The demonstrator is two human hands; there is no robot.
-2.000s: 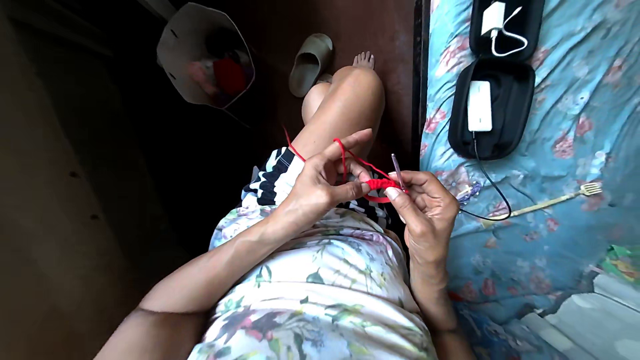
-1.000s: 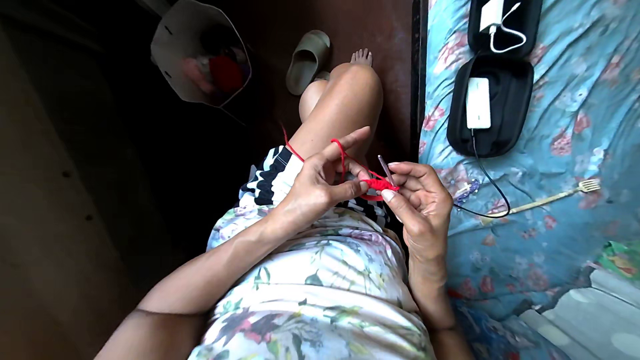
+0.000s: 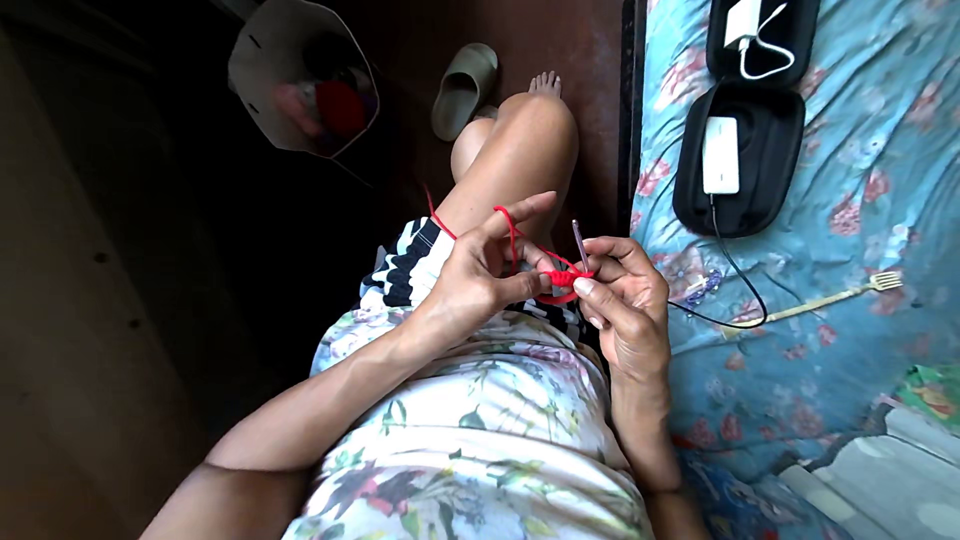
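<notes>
Above my lap, a small piece of red crochet work (image 3: 561, 279) is pinched at its left end by the thumb and fingers of my left hand (image 3: 487, 270). Red yarn (image 3: 510, 225) loops over that hand's raised index finger and trails off behind the hand. My right hand (image 3: 626, 300) grips a thin metallic crochet hook (image 3: 579, 244), its shaft standing up beside the work. The right thumb touches the right end of the red piece. Fingers hide part of the hook and its lower end.
A bin (image 3: 247, 97) holding a red ball of yarn (image 3: 341, 107) stands on the floor near a slipper (image 3: 465, 90). On the floral bedding at right lie an open black case (image 3: 780, 172) with a white device (image 3: 721, 154), a black cable (image 3: 739, 274) and a fork-ended stick (image 3: 817, 302).
The crochet hook and my right fingers have shifted slightly at the red piece, and the hook's tilt has changed. My left hand keeps its pinch, index finger raised.
</notes>
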